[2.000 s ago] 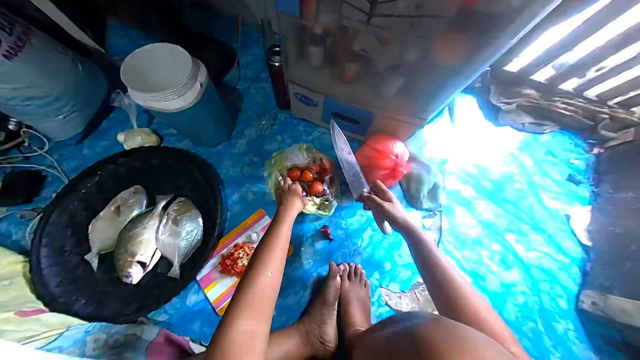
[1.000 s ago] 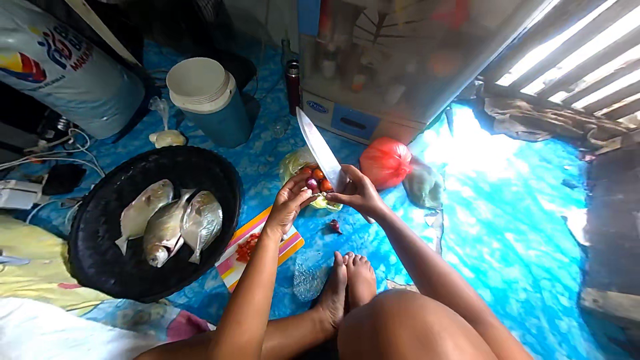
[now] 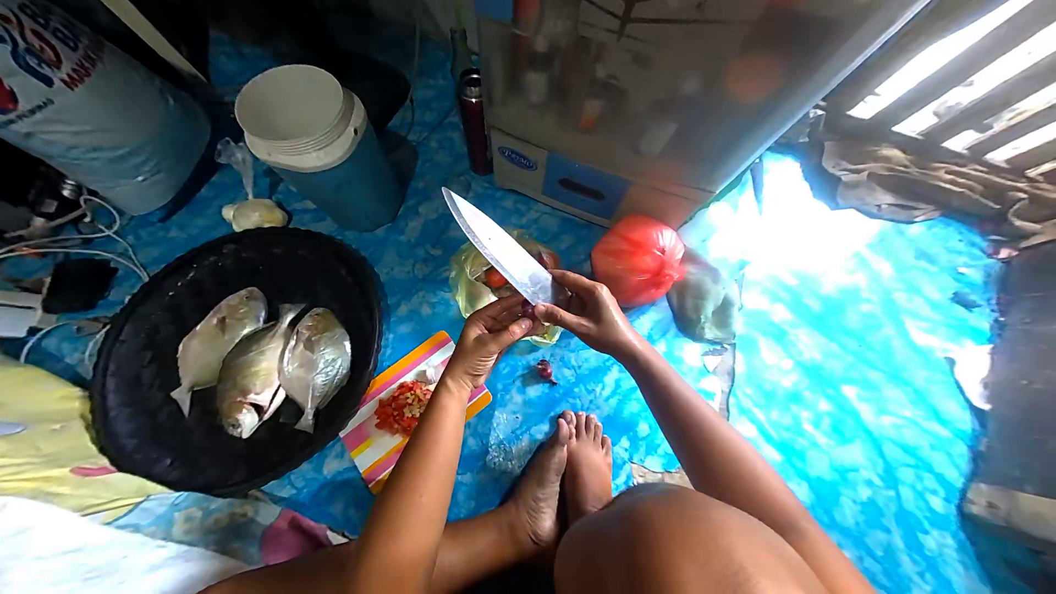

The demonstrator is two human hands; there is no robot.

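My right hand [image 3: 596,312] grips a large kitchen knife [image 3: 495,243], its blade pointing up and to the left. Between the fingers of my left hand [image 3: 488,340] is a small red onion [image 3: 529,308], mostly hidden, close to the knife's heel. Behind both hands lies an open plastic bag [image 3: 470,285] with tomatoes in it. Another small red onion [image 3: 545,370] rests on the blue floor sheet below them. Chopped tomato [image 3: 403,407] sits on a striped cutting board [image 3: 382,469], partly behind my left forearm.
A black round tray [image 3: 157,445] at left holds three fish [image 3: 257,371]. Behind it stand a blue jug with a white rim [image 3: 338,165] and a small knotted bag [image 3: 256,214]. A dark flask [image 3: 474,124], a cabinet [image 3: 610,190] and a red plastic bag [image 3: 638,261] are beyond my hands.
Two seconds ago my left hand was at the tomato bag and the knife was apart from it. Both hands have since come together, with the small onion held between the left fingers.
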